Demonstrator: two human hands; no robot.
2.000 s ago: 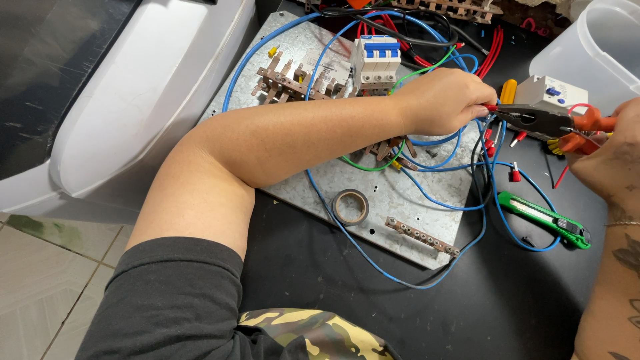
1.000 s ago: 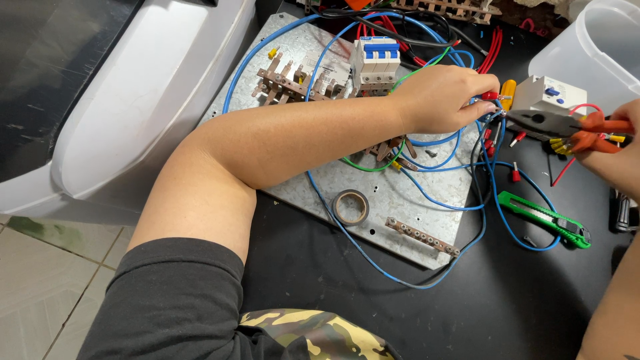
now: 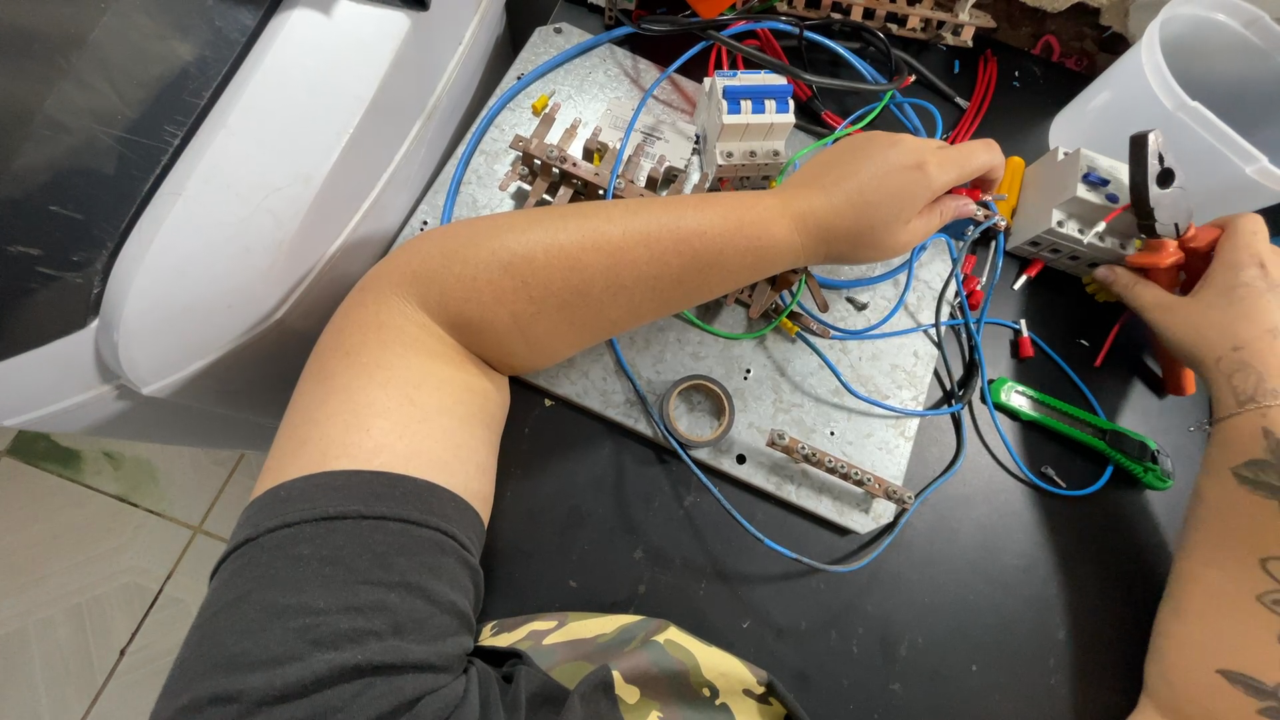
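Note:
My left hand (image 3: 905, 195) is closed on a red-sleeved wire end at the right edge of the galvanized metal plate (image 3: 830, 385), beside a terminal bar with blue wires. My right hand (image 3: 1205, 290) holds pliers with orange handles (image 3: 1160, 255), jaws pointing up, next to a white modular electrical device (image 3: 1075, 210). A three-pole circuit breaker (image 3: 750, 125) with blue levers stands on the plate. Copper busbars (image 3: 575, 172) lie left of it, partly behind my left arm. A screw terminal bar (image 3: 840, 468) and a roll of tape (image 3: 698, 410) are at the plate's lower edge.
A green utility knife (image 3: 1080, 432) lies on the black table (image 3: 640, 560) within a loop of blue wire (image 3: 735, 520). Red crimp ferrules (image 3: 1024, 342) are scattered near it. A clear plastic container (image 3: 1130, 90) stands at the back right; a white appliance-like body (image 3: 250, 180) is at left.
The pliers have moved right, away from my left hand, and their jaws now point up. Two seconds ago they were at the red wire end by my left fingers.

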